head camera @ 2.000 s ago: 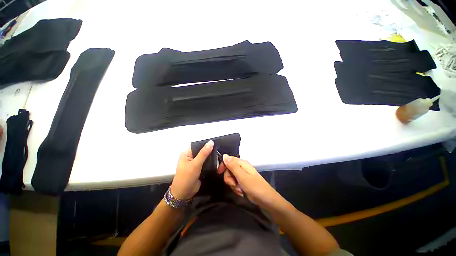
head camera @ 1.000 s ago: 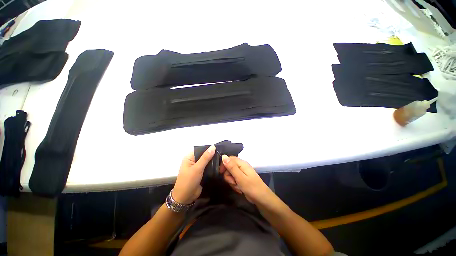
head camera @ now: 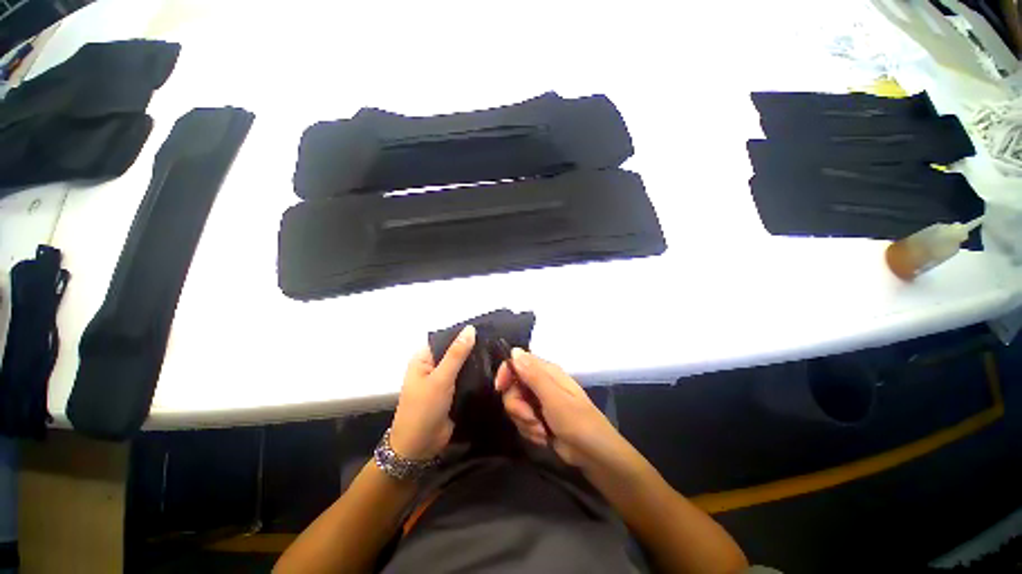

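Observation:
A small black piece (head camera: 476,387) hangs between my hands at the table's front edge, its top over the white table. My left hand (head camera: 431,392), with a metal-link bracelet at the wrist, grips its left side, thumb on top. My right hand (head camera: 549,404) has its fingertips pinched at the piece's right side. A thin dark item shows at the right fingertips; I cannot tell what it is. The piece's lower part is dark against my clothing and hard to make out.
Two slotted panels (head camera: 471,249) lie ahead on the white table (head camera: 695,303). A shaped panel (head camera: 157,269) lies slantwise left, a ragged black bunch (head camera: 34,336) beyond it. Short slotted panels (head camera: 863,202) lie right, beside an amber bottle (head camera: 925,251). More black pieces (head camera: 84,112) lie far left.
The small black piece has shifted and changed its folds between my hands. My right fingertips have moved slightly right from the left thumb. The panels on the table lie as before.

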